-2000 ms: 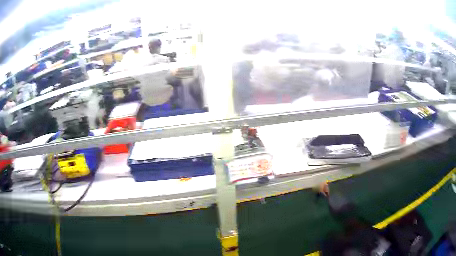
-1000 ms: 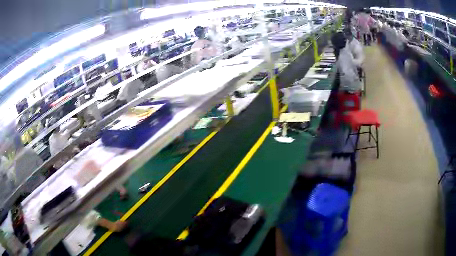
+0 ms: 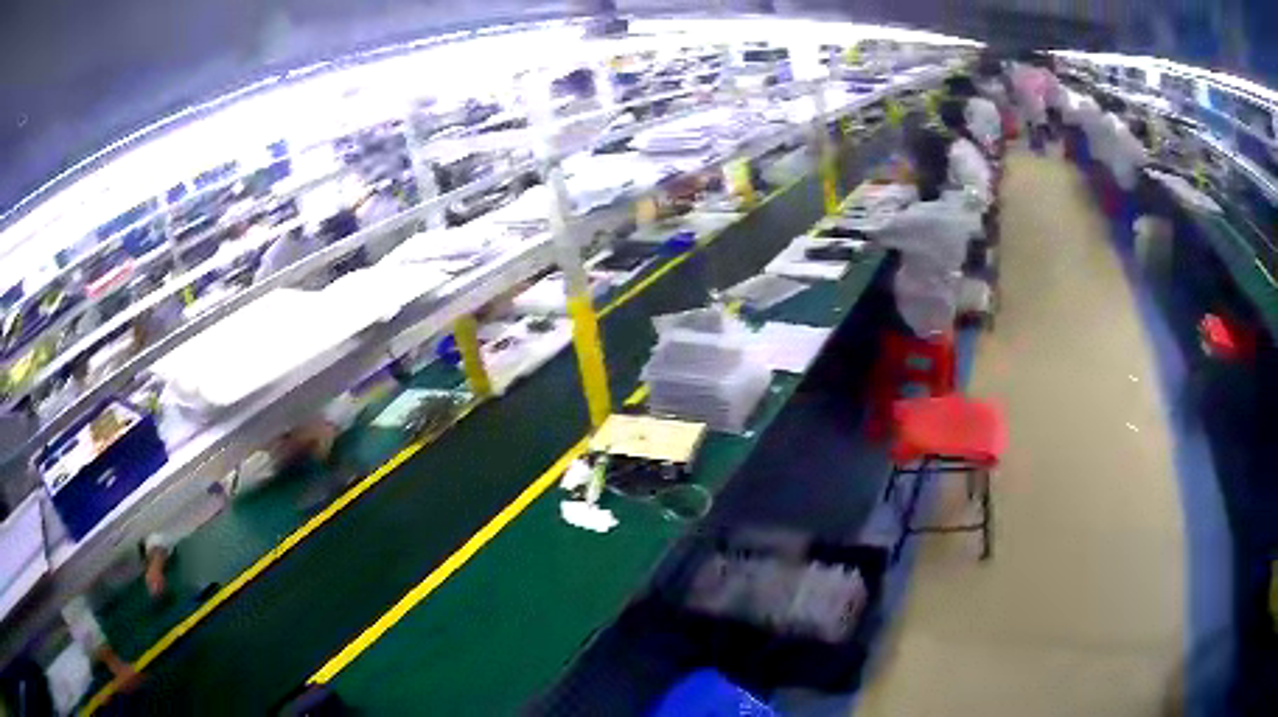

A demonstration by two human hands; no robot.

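Observation:
Neither of my hands is in view. Nearest in front of me is the green bench top (image 3: 491, 616) with a yellow edge line. On it stands a small pale-yellow-topped box or fixture (image 3: 652, 440) with a thin cable loop beside it. A white, crumpled-looking piece (image 3: 589, 516) lies at its near left. Behind it is a stack of white trays or sheets (image 3: 701, 376). A dark object (image 3: 315, 699), cut off by the bottom edge, is too blurred to name.
A dark crate with pale items (image 3: 785, 594) and a blue stool or bin top (image 3: 708, 695) are low beside the bench. A red stool (image 3: 947, 432) stands at the aisle (image 3: 1065, 560). Yellow-based posts (image 3: 589, 362) and a blue box (image 3: 105, 469) are left. Other people's hands show far left.
The view has swung right from the shelf to the bench and aisle. The dark bulky object on the near bench has mostly left the picture. The yellow-topped box and white stack appear nearer.

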